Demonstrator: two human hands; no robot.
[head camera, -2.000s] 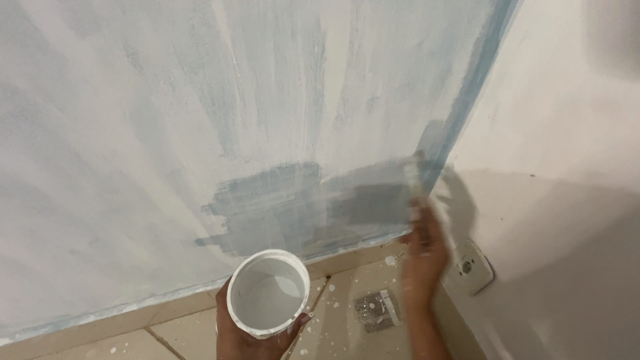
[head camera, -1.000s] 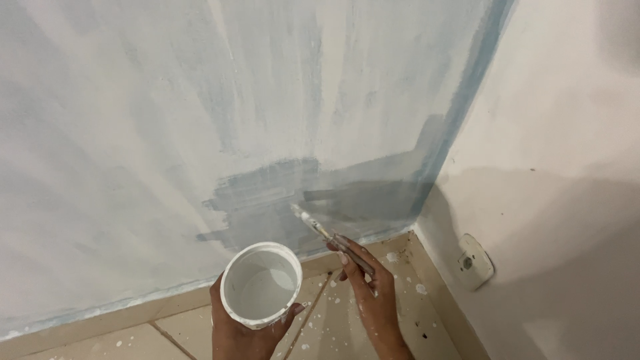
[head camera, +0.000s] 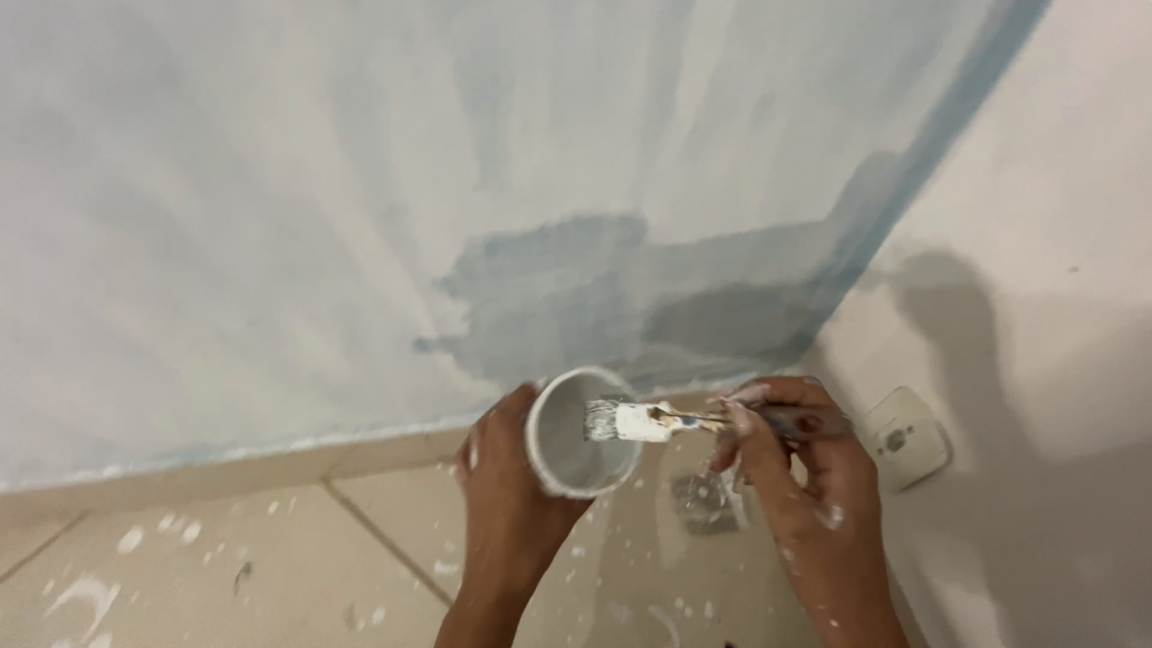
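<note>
My left hand (head camera: 513, 490) grips a white round tub (head camera: 583, 490) from its left side, near the foot of the wall. The tub's mouth faces the camera, and pale paint shows inside. My right hand (head camera: 801, 468) holds a paint-smeared brush (head camera: 643, 421) by its handle, with the bristles over the tub's opening; whether they touch the paint cannot be told. Behind them stands a wall (head camera: 378, 207) streaked in pale blue and white. A darker blue-grey patch (head camera: 549, 297) lies low on it, close to the corner.
A white wall (head camera: 1071, 234) meets the painted one at the right, with an electrical outlet (head camera: 904, 438) low on it. Tan floor tiles (head camera: 297, 576) carry white paint spots. A tan baseboard (head camera: 387, 453) runs under the painted wall. A small greyish square (head camera: 706, 502) lies on the floor.
My right hand first brought the brush away from the wall by the corner, leftward and down. Now the bristles are over the tub. My left hand keeps hold of the tub, now tilted.
</note>
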